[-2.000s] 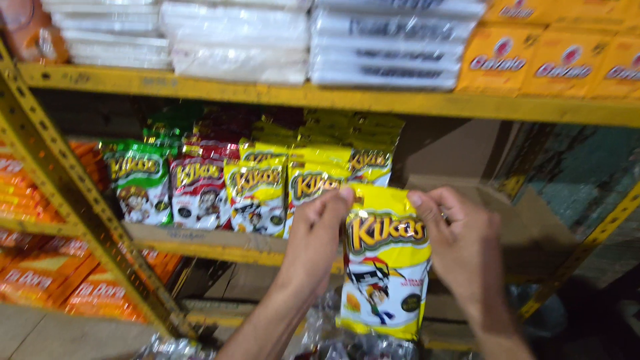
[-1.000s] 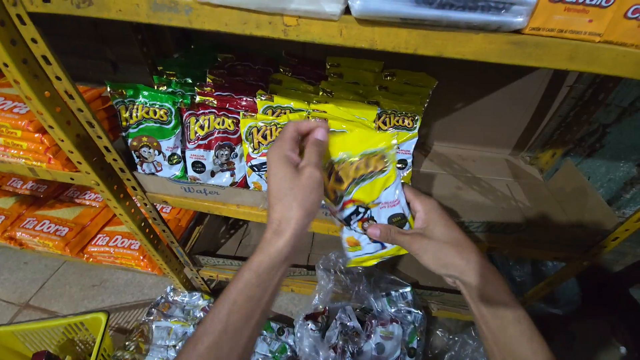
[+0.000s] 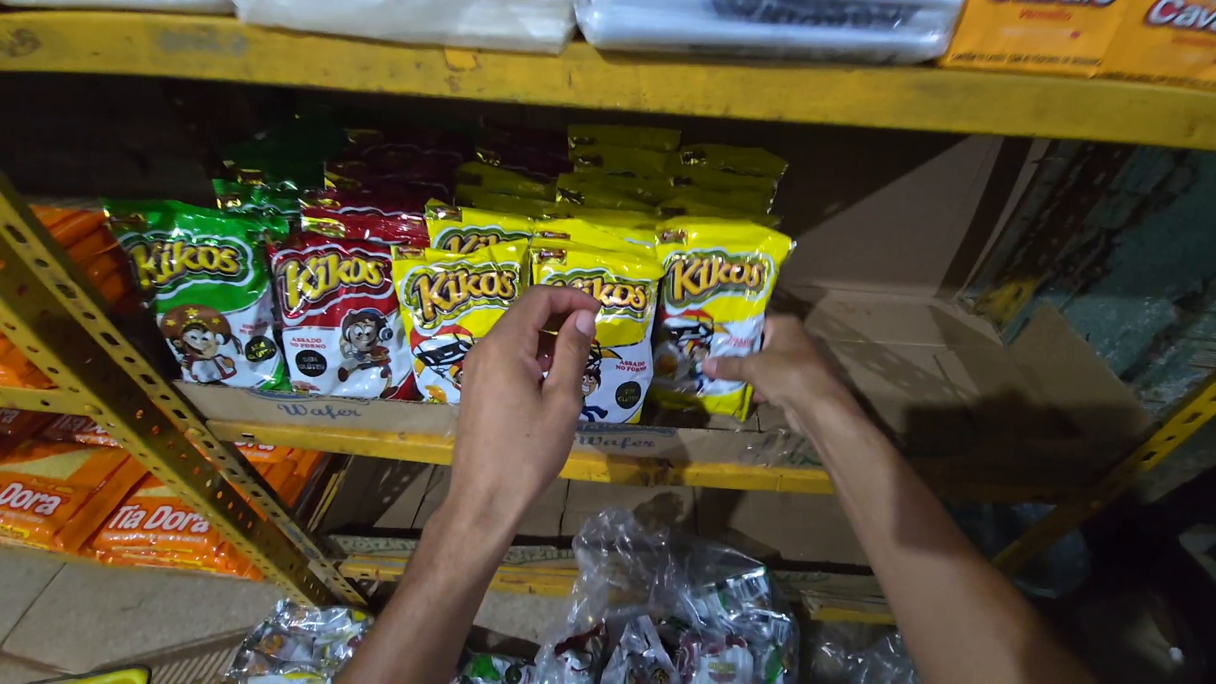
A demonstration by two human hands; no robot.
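Note:
Rows of snack bags stand upright on the middle shelf: a green bag (image 3: 204, 299), a red bag (image 3: 339, 318) and several yellow bags (image 3: 456, 294). My right hand (image 3: 769, 366) grips the lower right side of the rightmost yellow snack bag (image 3: 717, 304), thumb on its front, the bag standing at the end of the front row. In front of the neighbouring yellow bag (image 3: 622, 323) is my left hand (image 3: 532, 380), its fingers curled and thumb near the fingertips. No bag shows in it, though part of its palm side is hidden.
A cardboard tray edge (image 3: 323, 408) runs along the yellow metal shelf (image 3: 703, 470). Flattened cardboard (image 3: 912, 361) lies to the right. Below is a clear plastic bag of snack packs (image 3: 665, 608). Orange packages (image 3: 152, 518) lie left behind the perforated upright (image 3: 123, 380). Plastic-wrapped stacks (image 3: 769, 28) sit above.
The yellow bag, earlier held between both hands in front of the shelf, now stands at the right end of the front row. My left hand has come off it; my right hand remains on it.

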